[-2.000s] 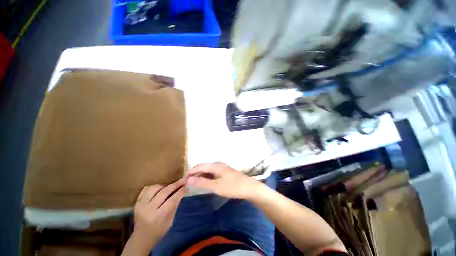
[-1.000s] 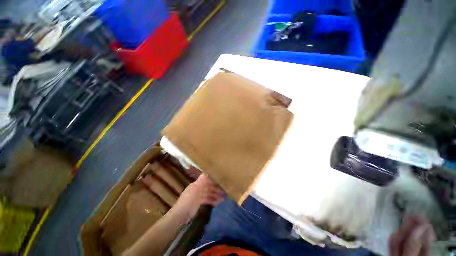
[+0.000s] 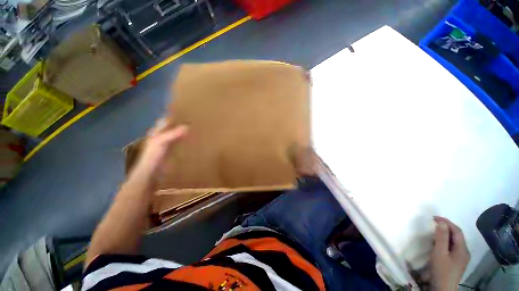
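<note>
The flat brown panel (image 3: 239, 125) is held up in the air to the left of the white table (image 3: 392, 125), above the cardboard box. My left hand (image 3: 162, 145) grips the panel at its left edge, with the thumb on the near face and the other fingers mostly hidden. My right hand (image 3: 449, 250) is at the table's front edge at the lower right, away from the panel. Its fingers are bent and part of it is cut off below; whether it holds anything cannot be told.
The cardboard box with brown panels (image 3: 182, 204) is low at the left, partly covered by the held panel. A black cylinder (image 3: 501, 233) is at the right edge. Blue bins (image 3: 484, 74) stand beyond the table. A yellow crate (image 3: 37, 105) and a carton (image 3: 88, 65) stand on the floor.
The brown panel has left the table and moved left, now in my left hand over the box. My right hand has moved from the machine area to the table edge. The view has turned left.
</note>
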